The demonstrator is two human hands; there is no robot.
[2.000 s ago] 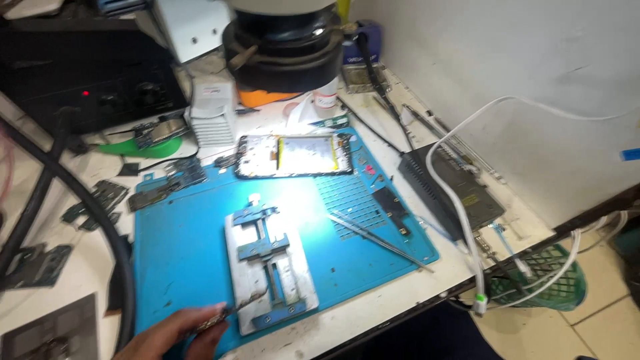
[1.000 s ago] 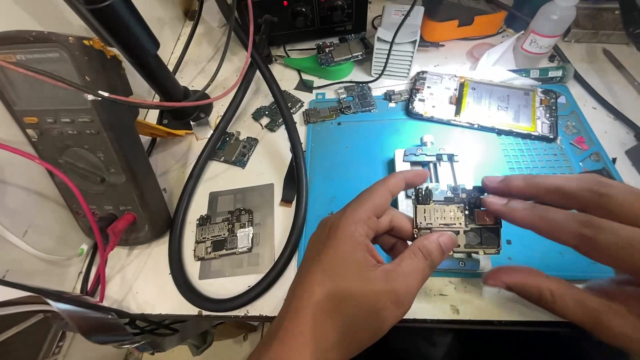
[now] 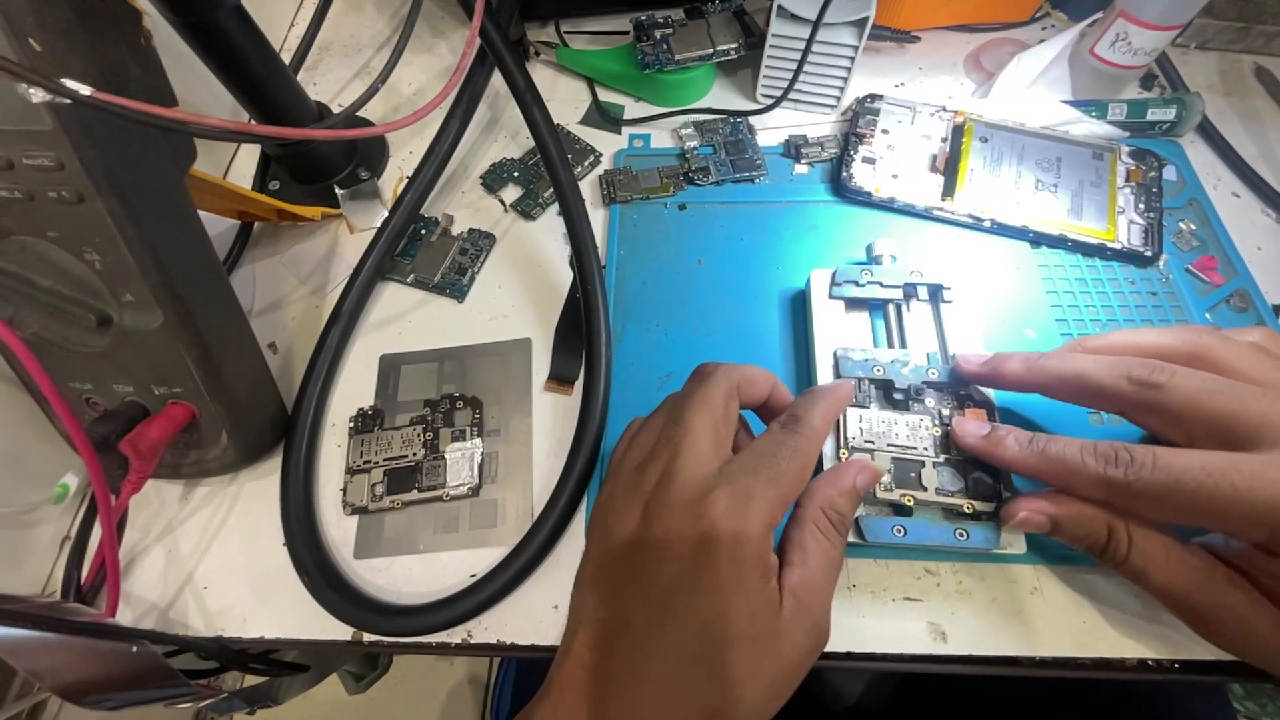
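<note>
A phone logic board (image 3: pixel 905 440) lies on a metal board-holding fixture (image 3: pixel 890 365) with blue jaws, on a blue silicone work mat (image 3: pixel 700 280). My left hand (image 3: pixel 720 520) has its thumb and index finger on the left edge of the board. Fingertips of my right hand (image 3: pixel 1120 460) touch the board's right side and the upper jaw. Both hands hold the board between them at the fixture; the part of its right edge under my fingers is hidden. Above the fixture lies an opened phone (image 3: pixel 1010 180) with its battery exposed.
A black hose (image 3: pixel 300 430) loops around another logic board (image 3: pixel 400 460) on a metal stencil (image 3: pixel 500 400). A multimeter (image 3: pixel 110 250) with red and black leads stands at the left. Loose boards (image 3: pixel 540 170) lie above. A labelled bottle (image 3: pixel 1130 40) stands at the back right.
Two seconds ago the fixture held no board and only my left hand was in view beside it. Now both hands are at the board on it. The view has swung left and closer.
</note>
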